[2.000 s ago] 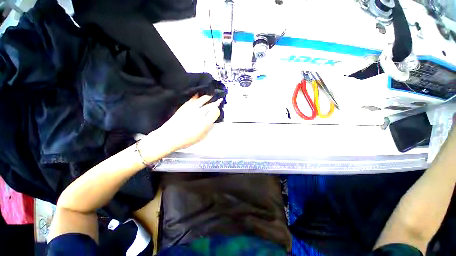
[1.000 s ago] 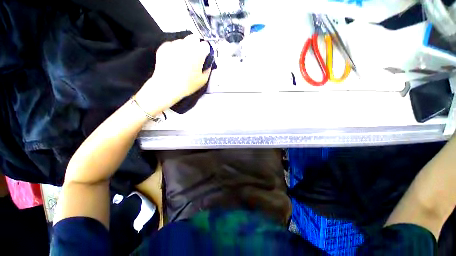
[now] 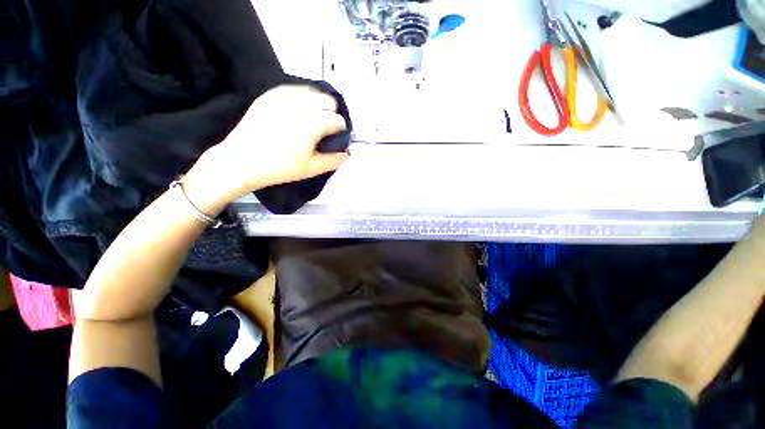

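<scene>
A large black garment [image 3: 159, 109] is heaped over the left of the table and hangs over its front edge. My left hand [image 3: 289, 138] holds a part of it between thumb and fingers, left of and nearer than the needle area [image 3: 410, 33] at the top of the view. The cloth at my fingers is apart from the needle area. My right forearm reaches to the right edge of the view; the right hand is cut off there.
Scissors with red and orange-yellow loops [image 3: 545, 92] lie right of the needle area, with tweezers [image 3: 594, 69] beside them. A black phone or small box [image 3: 736, 169] lies at the right. The table's ruler-marked front edge [image 3: 470, 226] runs across. A pink-red object [image 3: 40, 302] is at lower left.
My left hand has drawn the cloth away from the needle area, leftward and toward me. The camera has tilted down, so most of the machine head has left the view.
</scene>
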